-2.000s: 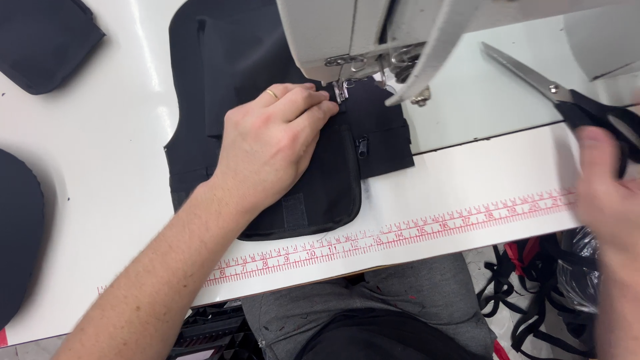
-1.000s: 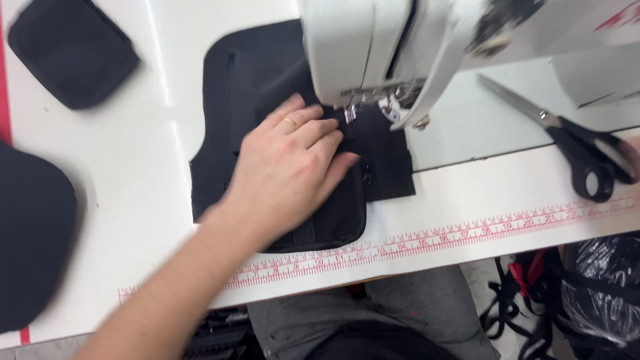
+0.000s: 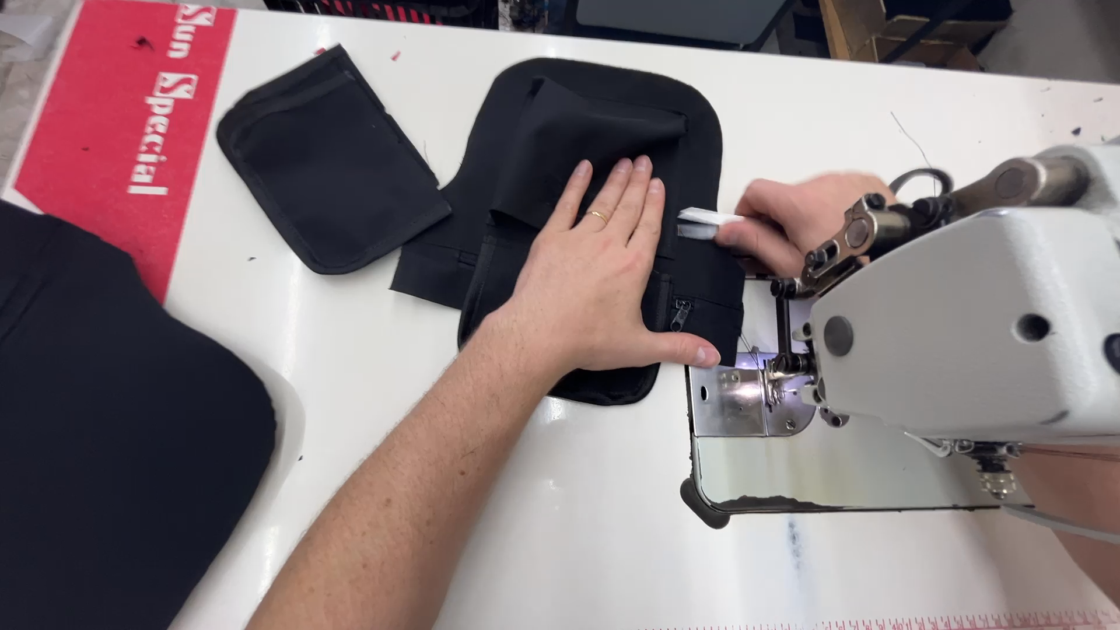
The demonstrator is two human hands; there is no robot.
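Note:
My left hand [image 3: 604, 262] lies flat, fingers spread, on a black fabric piece [image 3: 612, 96] that carries a raised pocket panel and a small zipper pull [image 3: 680, 315]. Behind the sewing machine's head [image 3: 945, 324], my right hand [image 3: 801, 219] pinches a small white and clear item [image 3: 707, 221], whose kind I cannot tell, at the fabric's right side. Part of that hand is hidden by the machine. The fabric's lower right corner lies next to the metal needle plate [image 3: 735, 402]. A smaller black pocket piece [image 3: 332, 166] partly overlaps the fabric's left side.
A large black fabric piece [image 3: 114, 420] lies at the left on the white table [image 3: 525, 542]. A red printed panel [image 3: 114, 114] marks the upper left corner. Loose threads and scraps dot the surface. A cardboard box [image 3: 927, 44] stands beyond the far edge.
The black fabric has moved left, away from the needle area. My right hand, earlier by the scissors and then out of view, now holds the small item behind the machine. The view has shifted strongly.

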